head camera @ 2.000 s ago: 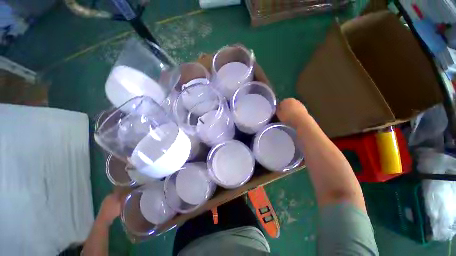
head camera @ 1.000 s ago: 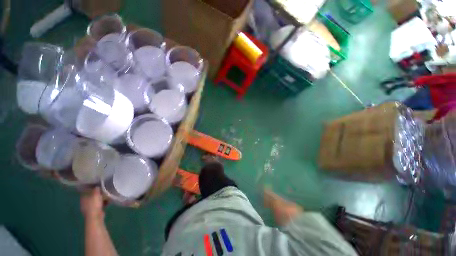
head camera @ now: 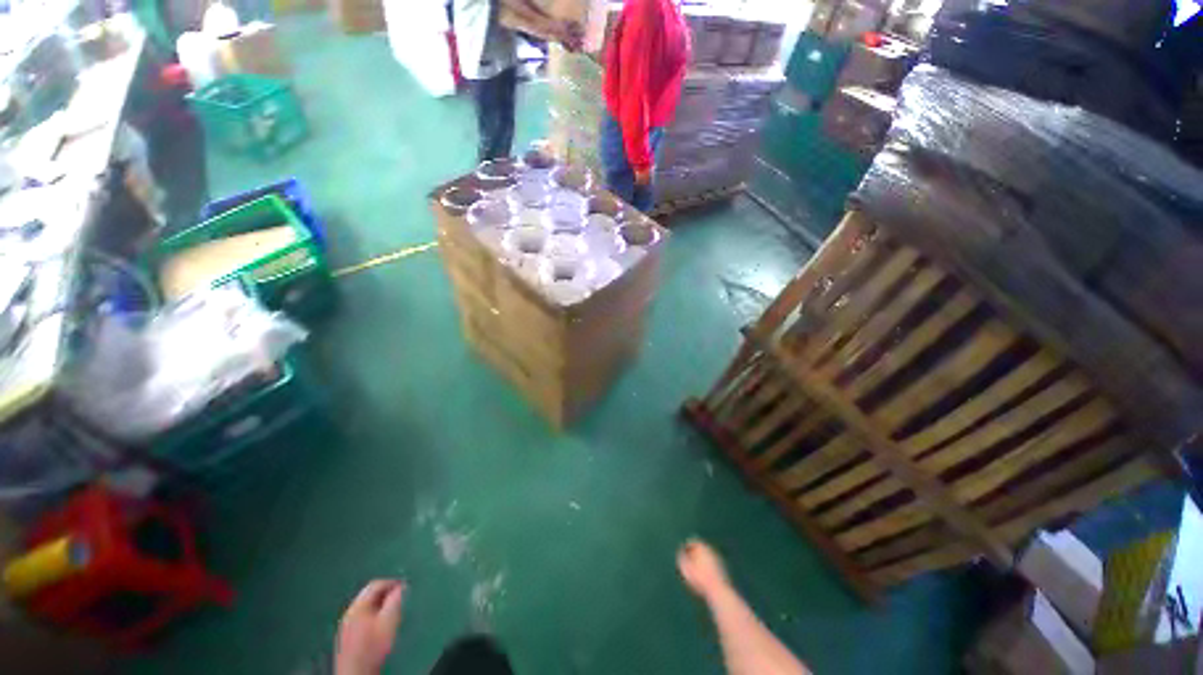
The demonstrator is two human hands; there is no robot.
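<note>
A tall brown carton (head camera: 561,336) stands upright on the green floor ahead of me, its open top filled with clear round containers (head camera: 565,244). My left hand (head camera: 371,622) is low in the view, left of centre, empty, with its fingers curled; how far they are closed is blurred. My right hand (head camera: 702,567) is low and right of centre, also empty and loosely curled. Both hands are well short of the carton and touch nothing visible.
A slatted wooden pallet (head camera: 910,409) leans at the right against film-wrapped goods (head camera: 1042,172). A red stool (head camera: 119,567) and green crates (head camera: 238,422) stand left beside a workbench. Two people (head camera: 643,79) stand behind the carton; cartons lie at the lower right.
My left hand has come off the first carton of containers, which has left the view with the orange forks. The view has swung right and up, bringing another carton, the pallet and people into sight.
</note>
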